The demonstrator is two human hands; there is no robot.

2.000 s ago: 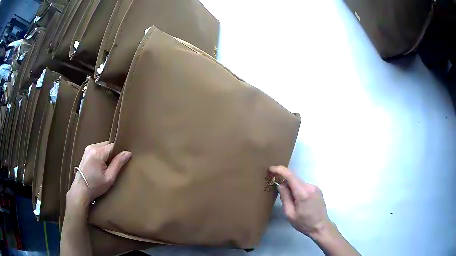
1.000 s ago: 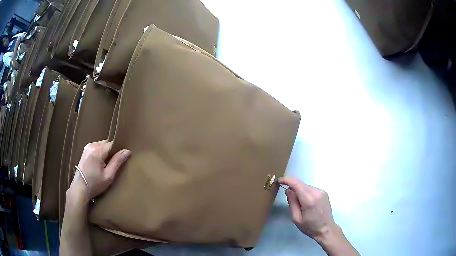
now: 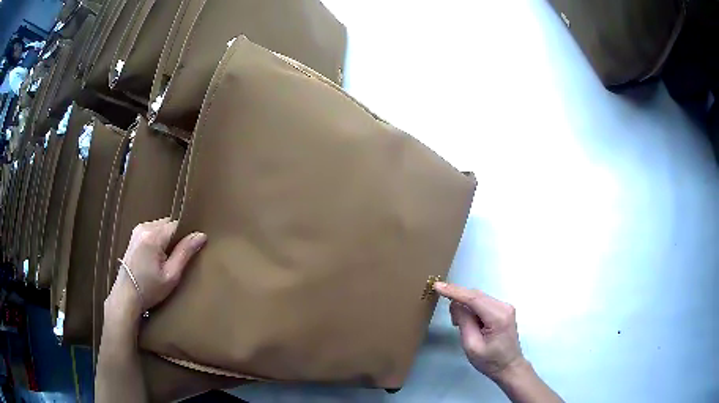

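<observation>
A brown bag (image 3: 315, 228) lies with its broad front panel facing up. My left hand (image 3: 154, 264), with a thin bracelet at the wrist, grips the bag's left edge, thumb on top of the panel. A small gold logo (image 3: 430, 287) sits near the bag's right edge. My right hand (image 3: 487, 327) is at that edge with its index finger extended and its tip touching the logo; the other fingers are curled. Whether a small tool or film is inside the curled fingers cannot be seen.
Many similar brown bags (image 3: 150, 189) stand in rows on the left, with white tufts at their corners. The white worktable (image 3: 583, 268) extends on the right. Another brown bag (image 3: 623, 39) is at the upper right. A dark shape is beside it.
My right index finger has moved from the bag's edge onto the logo. The whitish piece seen on the logo one second ago no longer shows. My left hand has hardly moved.
</observation>
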